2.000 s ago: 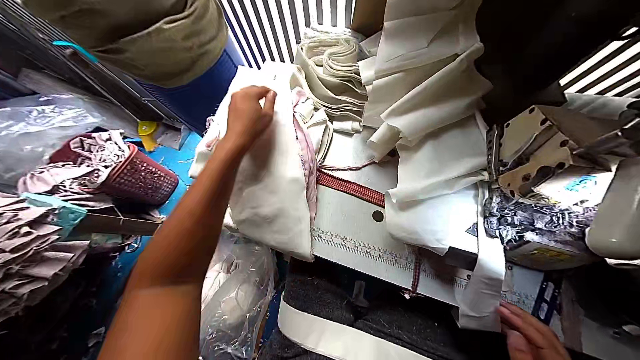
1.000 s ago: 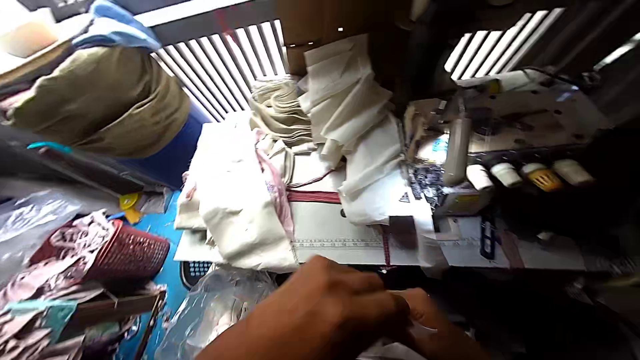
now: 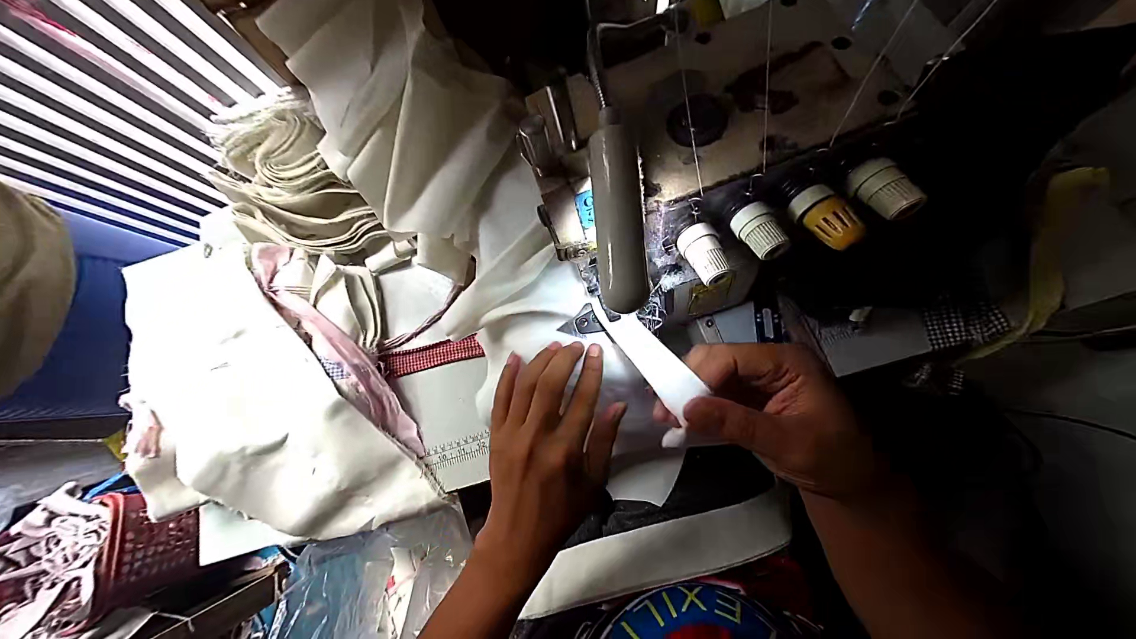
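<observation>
My left hand (image 3: 546,435) lies palm down on white fabric (image 3: 524,311), its fingers close to the needle area of an overlock sewing machine (image 3: 701,115). Between the thumb and fingers of my right hand (image 3: 772,408) is the end of a white fabric strip (image 3: 652,355), which runs up to the needle area. A small dark metal plate (image 3: 584,321) shows just beyond my left fingertips. The machine's grey lamp (image 3: 619,213) hangs over this spot and hides part of it. White and yellow tension dials (image 3: 825,216) line the machine's front.
At the left, cream fabric pieces (image 3: 240,408) cover part of the table beside a folded fabric pile (image 3: 293,204). A red checked strip (image 3: 435,356) and a printed ruler (image 3: 457,451) lie between them and my left hand. A red basket (image 3: 151,541) of scraps stands at lower left.
The view has swung in close to the machine. My hands, together low in front a second ago, are now apart at the needle area, the left flat on the fabric and the right on the strip.
</observation>
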